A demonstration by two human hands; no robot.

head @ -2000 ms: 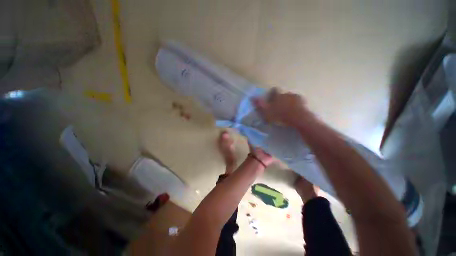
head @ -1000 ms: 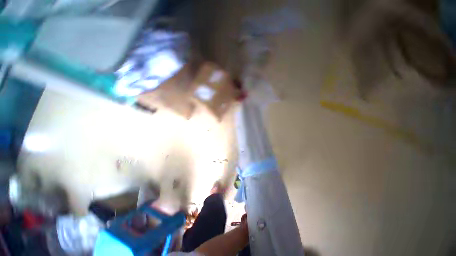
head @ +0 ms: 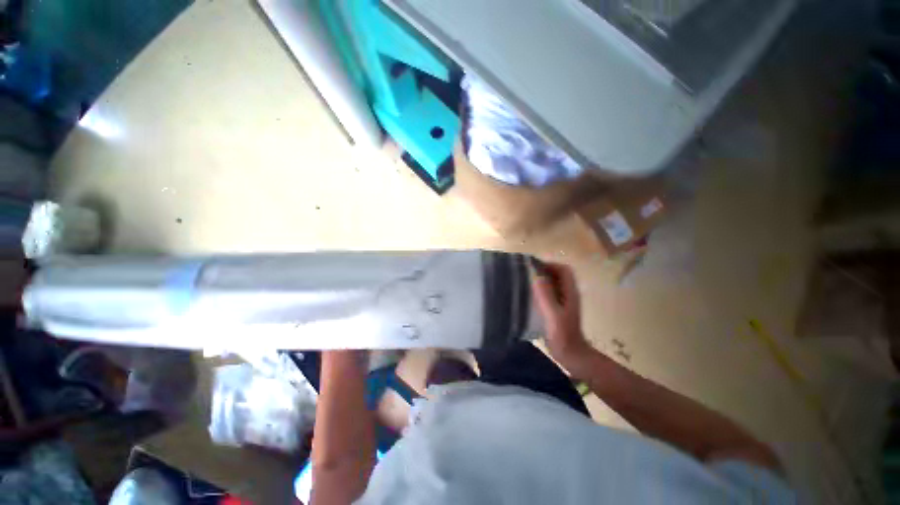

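The thick grey-white fabric roll (head: 326, 296) lies crosswise in front of me, raised and nearly level. Dark bands ring its right end and a few small dark ring outlines show near there. A light blue tie strip (head: 184, 287) goes around its left part. My right hand (head: 559, 308) grips the roll's right end, fingers curled at the edge. My left forearm passes under the roll left of its middle; the left hand is hidden behind it.
A pale machine or table top (head: 582, 108) with a teal frame (head: 419, 123) stands ahead. Brown cartons (head: 602, 212) and a white-purple heap (head: 508, 143) lie beside it. Yellow tape (head: 775, 345) is on the floor at right. A white bundle (head: 252, 404) and clutter lie below left.
The view has turned. The tied roll, first low over the floor, then pointing away from me, now lies crosswise and raised. My right hand has come into view at its dark-banded end.
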